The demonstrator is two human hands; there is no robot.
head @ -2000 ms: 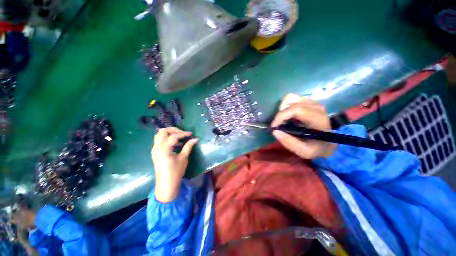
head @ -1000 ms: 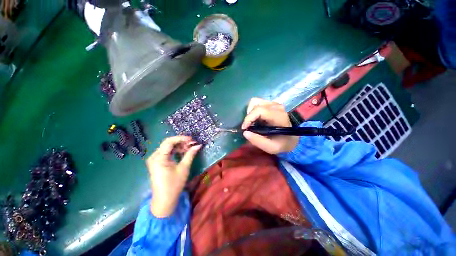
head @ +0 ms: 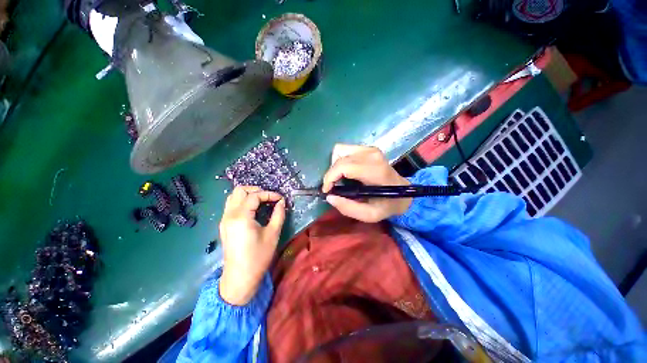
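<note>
My right hand holds a black soldering iron like a pen. Its thin metal tip points left and ends close to the fingertips of my left hand. My left thumb and forefinger are pinched together at the near edge of a speckled silver-purple block of small components. Whatever is between these fingertips is too small to make out. Black ribbed component strips, one with a yellow spot, lie left of the block.
A grey fume hood stands beyond the block. Right of it is a yellow tin with silvery bits. A black component heap lies far left. White slotted trays are below the bench's red edge at right.
My left hand has moved right from beside the strips to the block's near edge. The iron's tip and my left fingertips are now closer together. The whole view has shifted.
</note>
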